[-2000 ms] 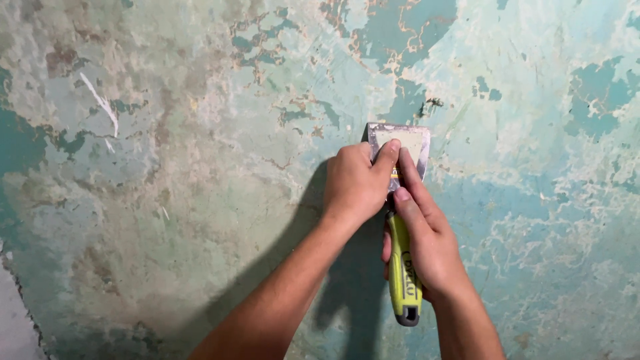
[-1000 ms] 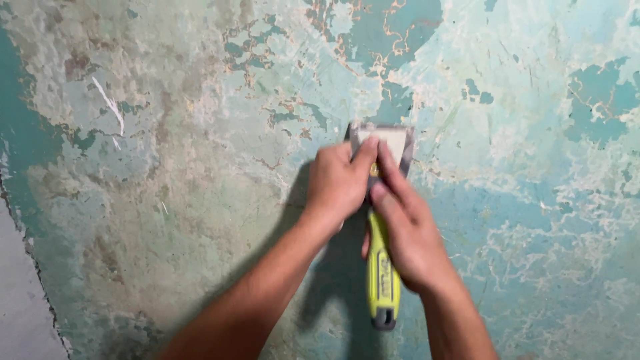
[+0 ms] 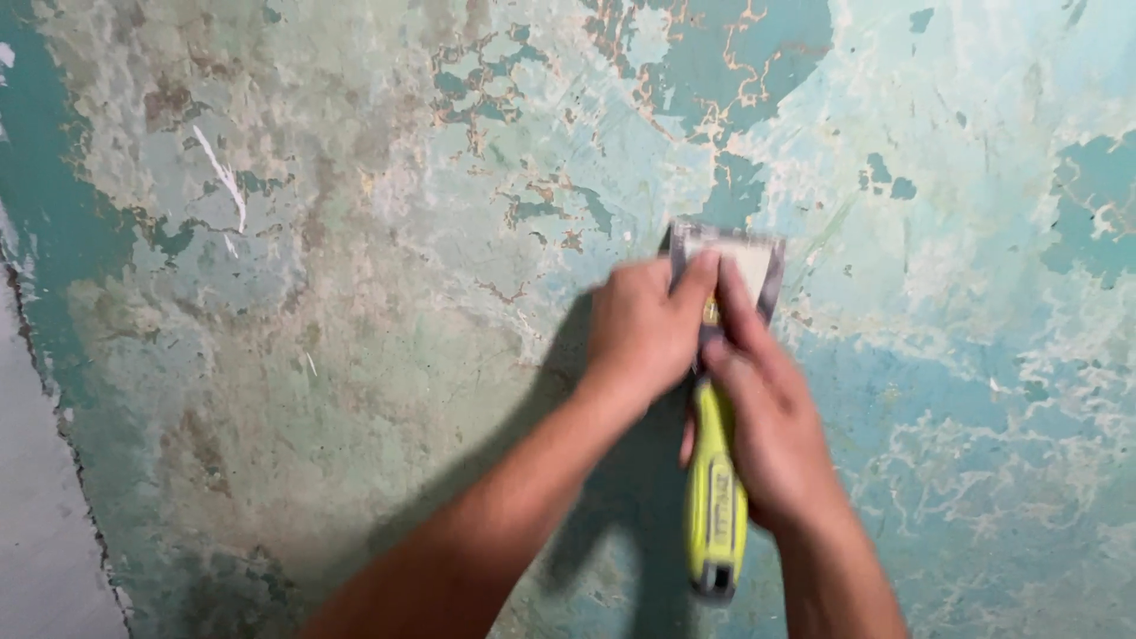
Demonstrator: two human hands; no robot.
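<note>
A putty knife with a lime-green and dark handle point(image 3: 717, 497) stands upright against the wall, its wide metal blade at the top, slightly blurred. My right hand point(image 3: 770, 408) wraps the neck and upper handle, with a finger stretched along the blade. From the left side my left hand point(image 3: 648, 328) grips the blade's lower part, its thumb lying on the blade face. The blade's top edge is at the wall, by a dark teal patch. Both palms are turned away and hidden.
The wall point(image 3: 399, 426) fills the view, with worn pale green and turquoise paint, bare patches and cracks. A white scratch point(image 3: 222, 182) marks its upper left. At the far left, a light grey surface point(image 3: 44, 524) meets it along a rough, cracked edge.
Both hands stay on the putty knife. Between two and one seconds ago they moved with it slightly left along the wall. The view has shifted somewhat.
</note>
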